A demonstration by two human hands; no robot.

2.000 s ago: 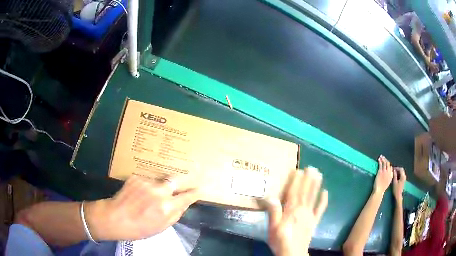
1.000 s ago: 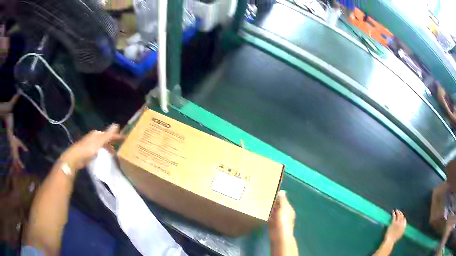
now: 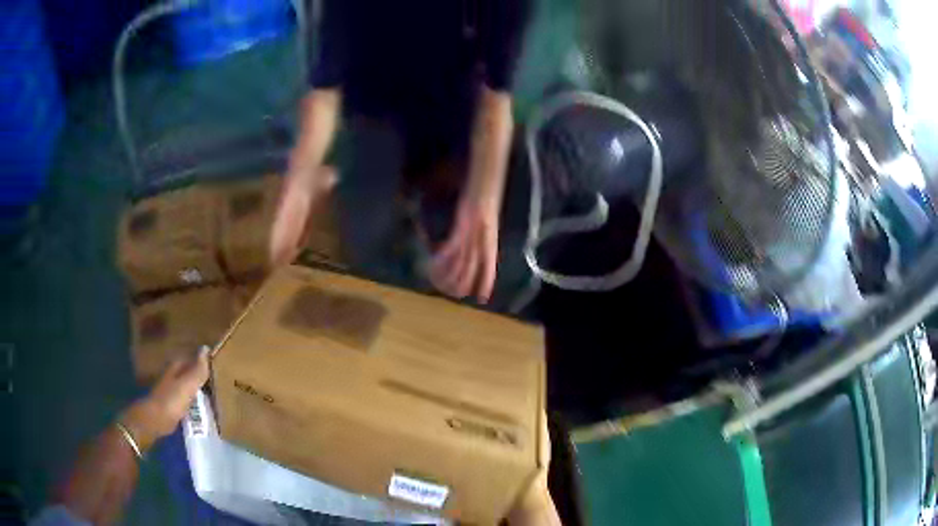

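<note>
The closed brown carton is held up in front of me, tilted, with a dark picture patch on its large face. A small white barcode label is on its near side face. My left hand grips the carton's left end. My right hand holds the lower right end, mostly hidden behind the carton. A white label strip hangs below the carton's left side, with black bars near my left fingers.
Another person in dark clothes stands beyond the carton, both hands lowered near it. Several brown cartons are grouped on the floor at left. A fan and white cable loop are at right. The green table is lower right.
The view has swung left, away from the table. The carton is lifted off the table and turned, now between my hands. The other person and the floor cartons have come into view.
</note>
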